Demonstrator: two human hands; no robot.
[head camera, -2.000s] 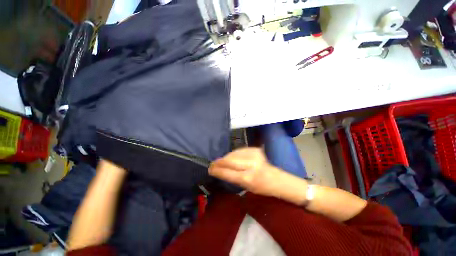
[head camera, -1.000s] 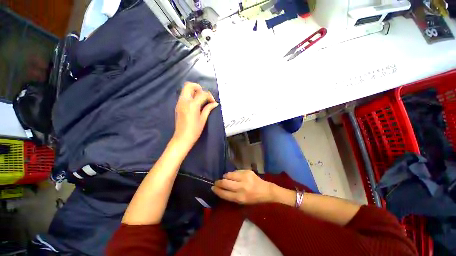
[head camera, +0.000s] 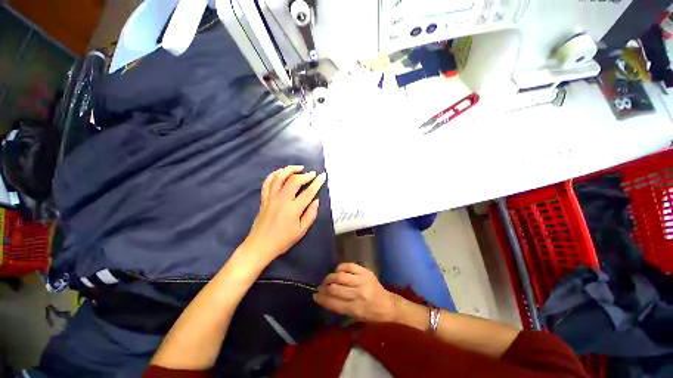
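A large dark navy garment body spreads left of the needle and hangs over the table's front edge. Its right edge runs from under the presser foot down to the lap. My left hand lies on the cloth by that edge, thumb and index fingertip at the edge. My right hand pinches the garment's edge lower down, where a thin pale seam line meets a black panel. The cloth under my fingertips is partly hidden.
The white sewing machine stands at the back. Red-handled thread snips lie on the white table, with fabric scraps behind. A red basket with dark cloth is at right. A dark packet lies at the table's right end.
My left hand has come from below onto the cloth beside its right edge. My right hand keeps its pinch, slightly lower. The view has shifted, and the cloth hangs straighter from the needle.
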